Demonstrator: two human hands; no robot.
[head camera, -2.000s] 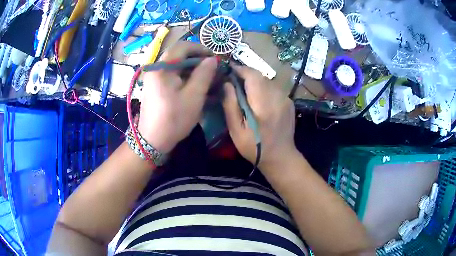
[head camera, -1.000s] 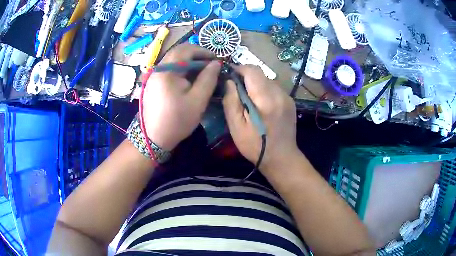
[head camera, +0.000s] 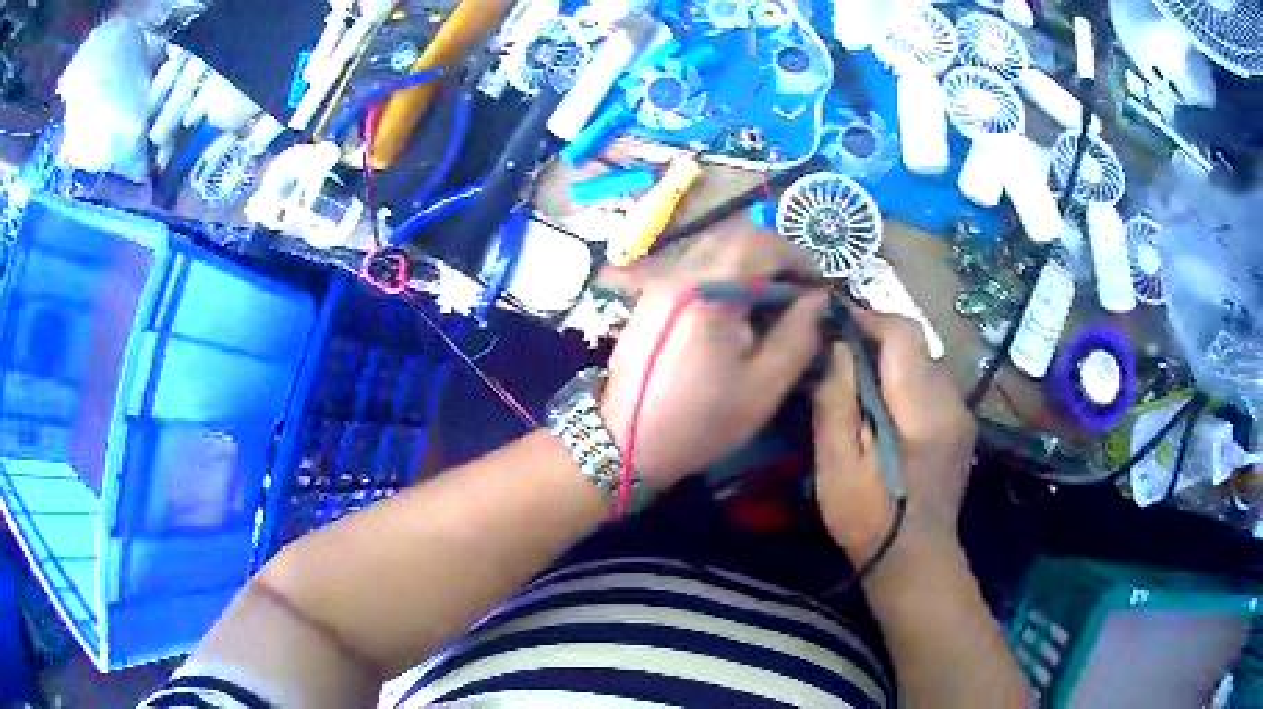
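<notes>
My left hand (head camera: 713, 360) is closed on a dark test probe (head camera: 741, 294) with a red lead running down past the wristwatch. My right hand (head camera: 900, 416) is closed on a second dark test probe (head camera: 873, 395) with a black lead. The probe tips come close together between my fingertips, over the bench's front edge. What they touch there is hidden and blurred. A white round fan grille (head camera: 828, 223) lies on the bench just beyond my fingertips. Its handle (head camera: 896, 305) extends to the right, beside my right hand.
A yellow-handled screwdriver (head camera: 657, 211) and blue-handled pliers (head camera: 441, 215) lie left. Several white fan parts lie on and around the blue mat (head camera: 887, 169). A purple ring reel (head camera: 1094, 377) is at right. A blue crate (head camera: 180, 416) stands left, a green crate (head camera: 1108, 609) lower right.
The view has turned and shifted left, so the bench, hands and crates appear further right and lower. More of the blue crate shows. Both hands still hold their probes tip to tip.
</notes>
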